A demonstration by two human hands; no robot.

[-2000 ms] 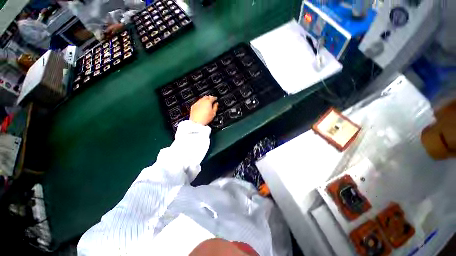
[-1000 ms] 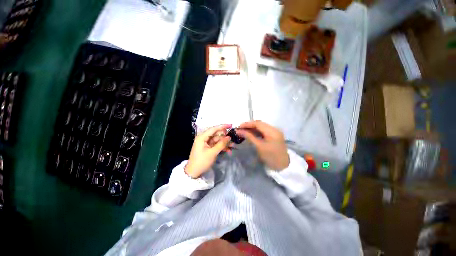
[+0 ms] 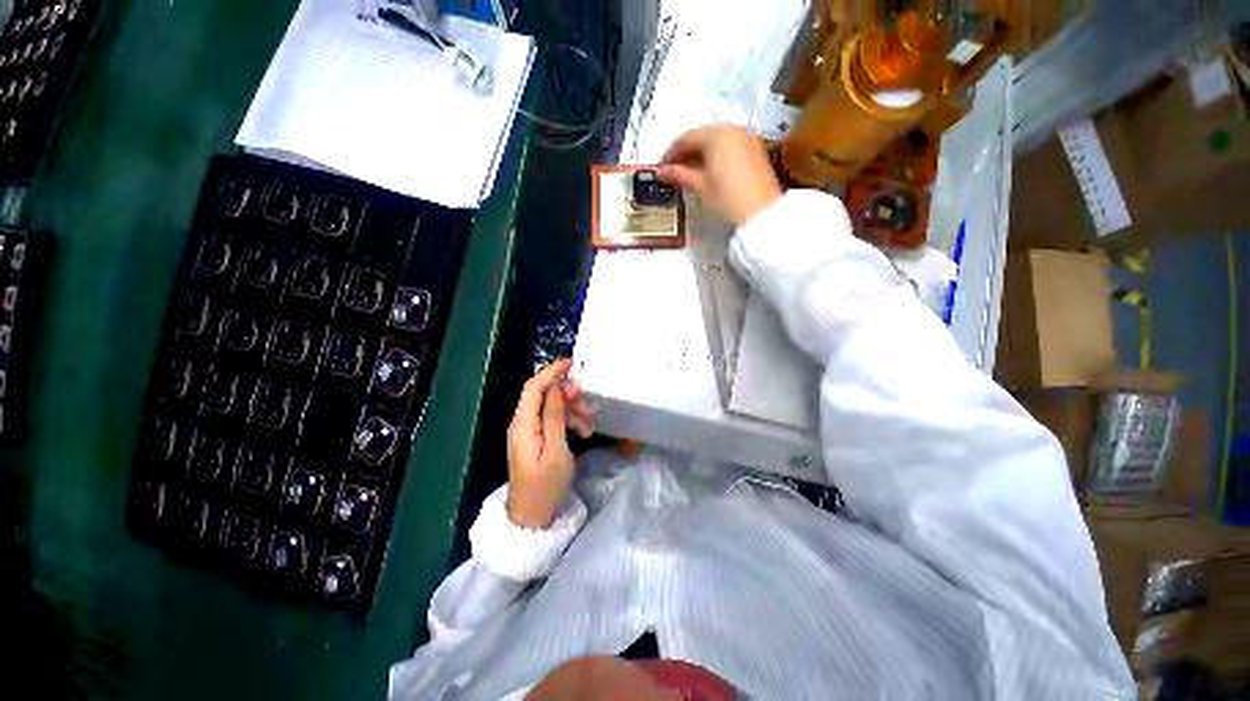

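Observation:
My right hand (image 3: 722,171) holds a small black watch case (image 3: 653,188) by its edge at the upper right part of the assembly jig (image 3: 617,241). The jig is a square with a red-brown rim and a pale top, on the white machine base (image 3: 638,322). I cannot tell if the case rests on the jig. My left hand (image 3: 543,445) is at the base's front left corner, fingers partly curled, with nothing visible in it.
An orange-gold press head (image 3: 861,103) stands at the upper right above a red-brown nest (image 3: 891,208). A black blister tray (image 3: 274,370) with cases and record sheets (image 3: 391,103) lie on the green bench at left. Cardboard boxes (image 3: 1069,318) are at right.
My hands have parted. My right hand has moved up from near my body to the jig with the black case. My left hand has dropped slightly to the base's corner.

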